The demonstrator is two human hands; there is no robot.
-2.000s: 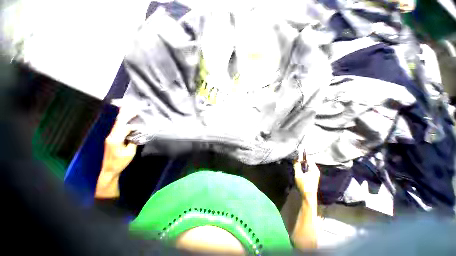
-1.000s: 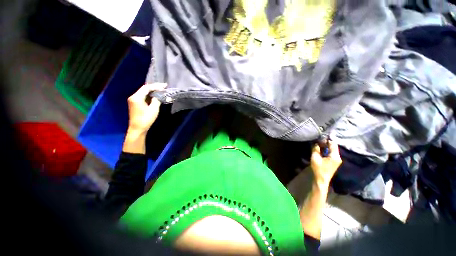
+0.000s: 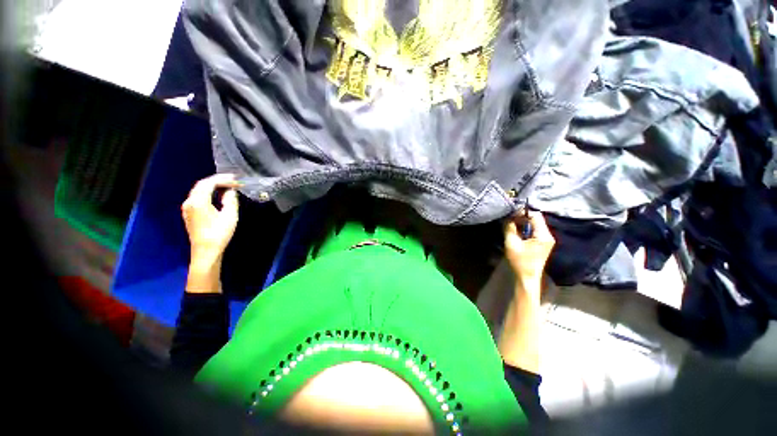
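Observation:
A grey denim jacket point(image 3: 409, 128) is spread in front of me, with a yellow-gold back print point(image 3: 413, 51) near the top. Its stitched hem band point(image 3: 400, 177) curves along the near edge. My left hand point(image 3: 211, 217) pinches the hem's left corner between thumb and fingers. My right hand point(image 3: 527, 238) holds the hem's right corner, near a small metal button point(image 3: 512, 193). A small dark tool, perhaps thread snips point(image 3: 526, 226), shows in my right hand, mostly hidden.
Light grey garments point(image 3: 647, 128) and navy denim garments point(image 3: 724, 281) are heaped at right. A blue bin point(image 3: 153, 247) and a green crate point(image 3: 85, 209) stand at left, with a red object point(image 3: 98, 306) lower down. A white tabletop point(image 3: 102, 43) shows at upper left.
The jacket was raised and washed out by glare two seconds ago; its print and hem now show clearly. Since one second ago the view has shifted, and both hands still hold the hem corners.

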